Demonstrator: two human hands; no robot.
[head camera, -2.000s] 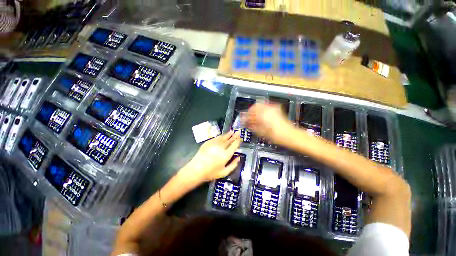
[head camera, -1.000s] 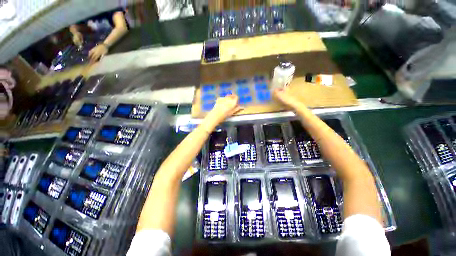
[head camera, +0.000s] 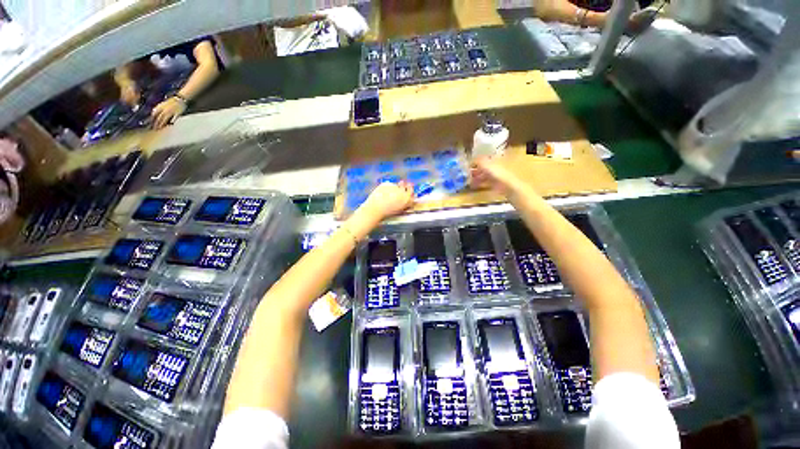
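Note:
A clear film backing sheet with rows of blue marks (head camera: 408, 175) lies on the tan board. My left hand (head camera: 389, 198) is at the sheet's lower edge; fingers bent, grip unclear. My right hand (head camera: 489, 174) is at the sheet's right end, just below the white bottle (head camera: 490, 140); whether it pinches the sheet is unclear. Below my arms, a clear blister tray (head camera: 675, 373) holds black keypad phones in two rows. A small white and light-blue piece (head camera: 416, 272) lies across the two upper-left phones. My right forearm hides part of the tray.
Stacked trays of blue-screened phones (head camera: 180, 313) stand at left, another phone stack (head camera: 761, 254) at right. A white card (head camera: 329, 310) lies left of the tray. A dark loose phone (head camera: 366, 106) and an orange-white item (head camera: 551, 150) lie on the board. Another person's hands (head camera: 168, 111) show upper left.
From two seconds ago, both hands have moved from the upper-left phones to the blue-marked sheet. Since one second ago, the sheet has tilted, its left end lower.

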